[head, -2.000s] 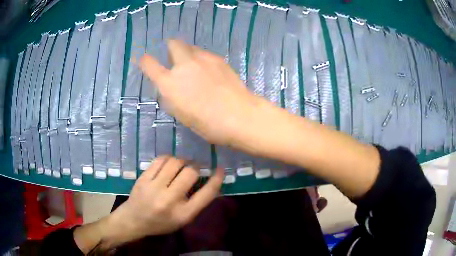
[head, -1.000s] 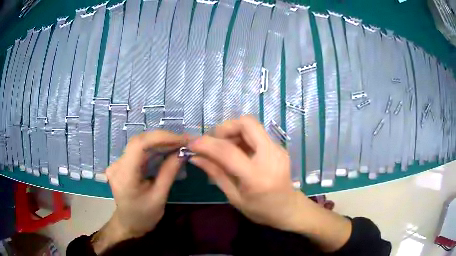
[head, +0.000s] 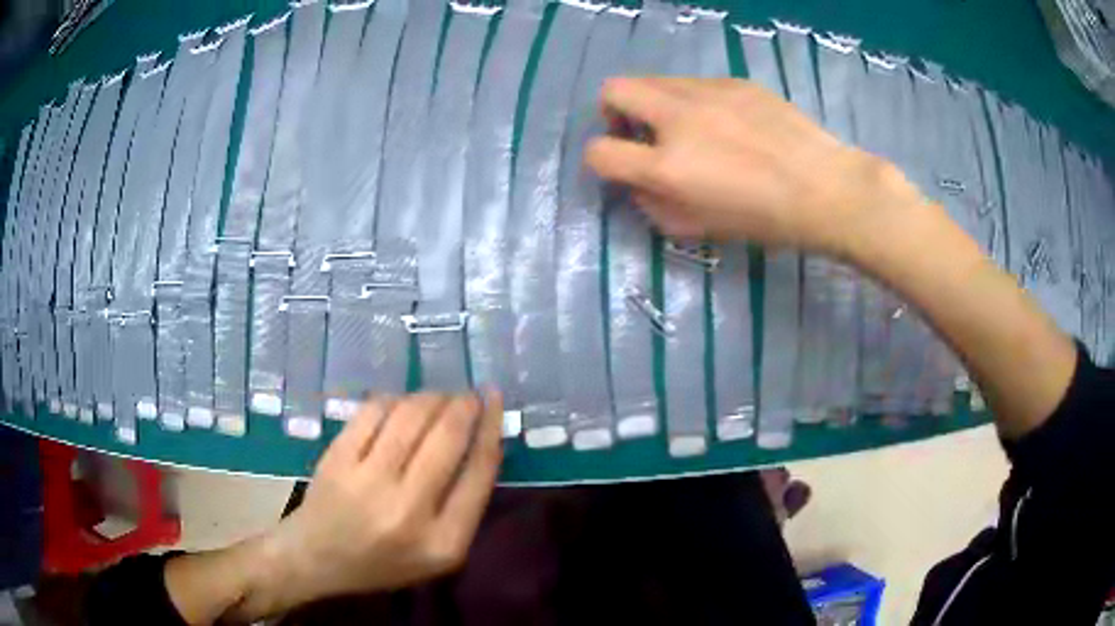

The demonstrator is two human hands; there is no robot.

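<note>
Many grey-silver mesh straps (head: 544, 269) lie side by side in a long row, with pale end tabs (head: 592, 438) toward me. My left hand (head: 391, 483) is at the near edge, fingertips over the strap ends just left of centre, hiding some tabs. A shiny strap loop (head: 437, 323) lies across a strap just above those fingertips. My right hand (head: 721, 159) is over the upper middle of the row, thumb and fingers curled toward each other. Whether it holds a loop cannot be told.
More loops (head: 349, 259) lie across straps on the left; loose ones (head: 648, 311) are scattered right of centre. The green bench covering (head: 263, 456) shows along the near edge. A red stool (head: 108, 508) stands at lower left and a blue bin (head: 844, 596) at lower right.
My hands were together, pinching a small metal piece at a strap end. They have parted: the right moved up and right, the left lies on the near edge. A loop now shows across the strap there.
</note>
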